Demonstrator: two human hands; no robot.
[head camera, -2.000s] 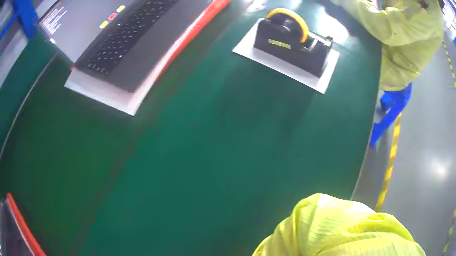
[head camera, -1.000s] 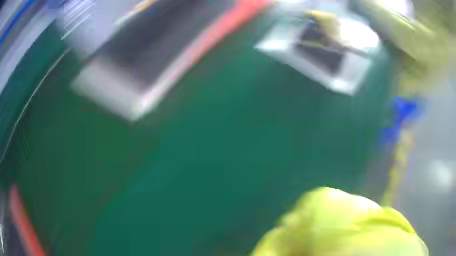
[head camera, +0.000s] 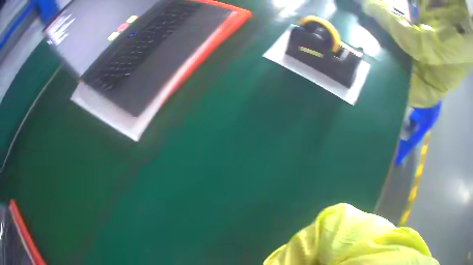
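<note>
An open dark grey laptop (head camera: 161, 57) lies at the upper left on a white sheet (head camera: 111, 116) and a red pad (head camera: 207, 49). Its display (head camera: 93, 31) shows a grey page with small yellow and red buttons and blurred white text. A second laptop (head camera: 11, 240) with a red edge is cut off at the lower left. Neither of my hands is in the picture. A yellow sleeve (head camera: 358, 238) shows at the bottom right, with its hand out of view.
A black tape dispenser (head camera: 324, 54) with a yellow roll stands on a white sheet at the upper right of the green table mat (head camera: 233, 165). A person in a yellow smock (head camera: 441, 52) is at the upper right. Blue frame parts (head camera: 419, 129) and a yellow-marked floor lie beyond the table edge.
The view has shifted slightly, so the laptop and tape dispenser appear lower and further right than two seconds ago. The picture is sharper than one second ago. Both hands remain out of view.
</note>
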